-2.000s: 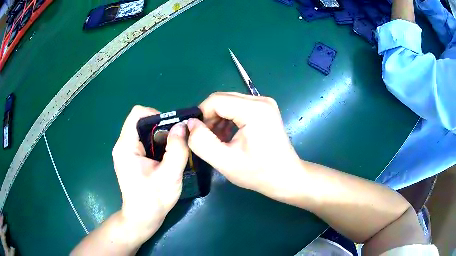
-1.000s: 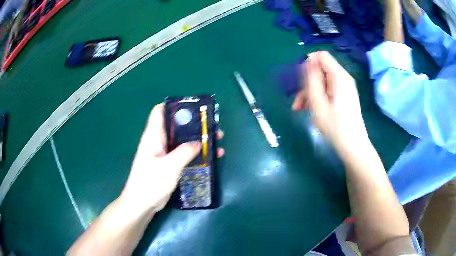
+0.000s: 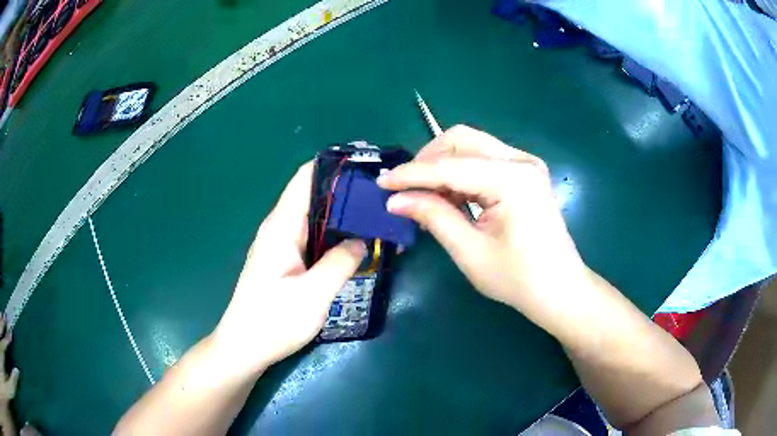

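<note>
My left hand point(image 3: 285, 268) holds the open black phone body point(image 3: 349, 306) from its left side, the thumb lying across its middle. My right hand point(image 3: 494, 221) pinches a dark blue cover plate point(image 3: 366, 207) by its right edge between thumb and fingers. The plate lies slightly tilted over the upper half of the phone and hides the round part. Thin red wires show along the left inner edge. Part of the yellow flex cable point(image 3: 373, 255) shows below the plate. The silvery circuit board is at the lower end. Pointed tweezers or a pry tool point(image 3: 428, 115) lie partly under my right hand.
A whitish curved rail point(image 3: 170, 115) crosses the upper left, with a waiting phone point(image 3: 115, 108) beyond it. A red tray point(image 3: 51, 53) is at the far upper left. A person's light blue sleeve point(image 3: 724, 128) reaches in at right, partly covering the dark blue plates point(image 3: 639, 72).
My right hand came back from the upper right with a blue plate, now over the phone's upper half. The phone shifted slightly right. The co-worker's sleeve moved in over the pile.
</note>
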